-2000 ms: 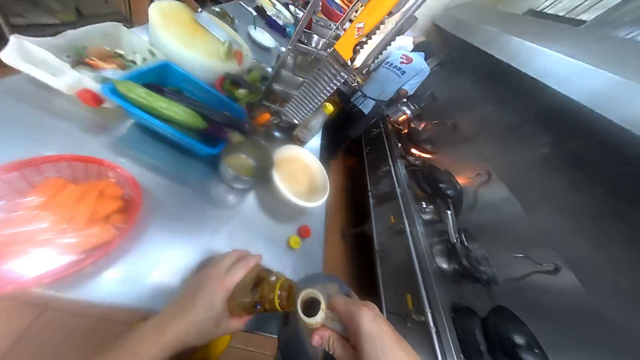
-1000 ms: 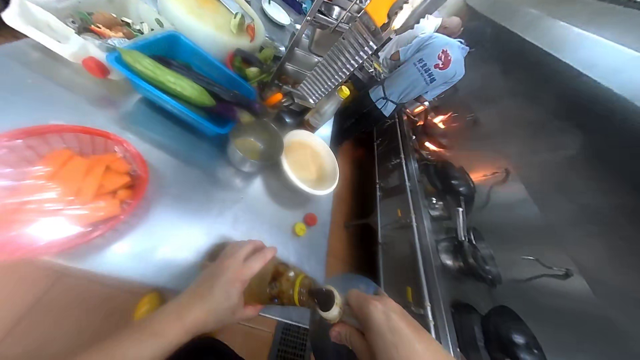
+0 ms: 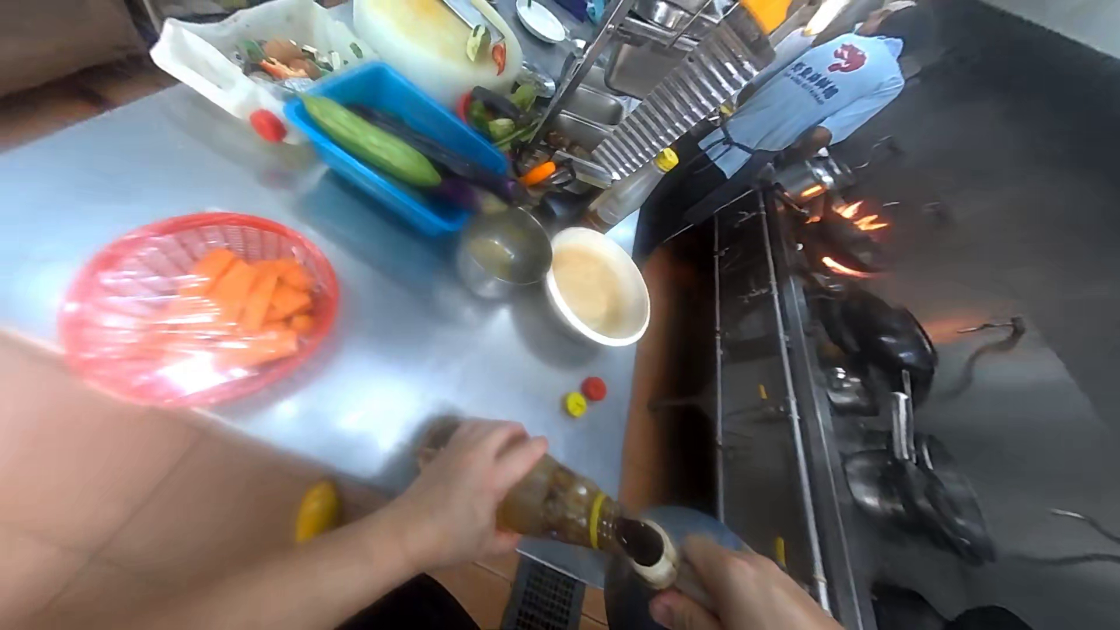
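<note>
My left hand (image 3: 477, 490) grips a bottle (image 3: 560, 503) with a yellow ring at its neck, tilted with its mouth to the right. Dark liquid shows at its mouth. The mouth meets the opening of a pale-rimmed container (image 3: 654, 560), which my right hand (image 3: 744, 582) holds at the lower right; the container's body is mostly hidden by my fingers. Beneath it lies part of a grey round vessel (image 3: 626, 595). Above my hands, a red cap (image 3: 594, 388) and a yellow cap (image 3: 575, 404) rest on the steel table (image 3: 420, 367).
A covered red basket (image 3: 328, 289) of cut carrots stands left. A metal bowl (image 3: 503, 254), a white bowl of pale liquid (image 3: 643, 302) and a blue tray (image 3: 350, 166) of vegetables stand further back. A person (image 3: 805, 96) stands by the stove, with flames (image 3: 862, 217) and woks (image 3: 884, 332).
The bottle has tipped further, and its mouth has come to the container's opening in my right hand. The view has shifted somewhat, with the person now showing larger.
</note>
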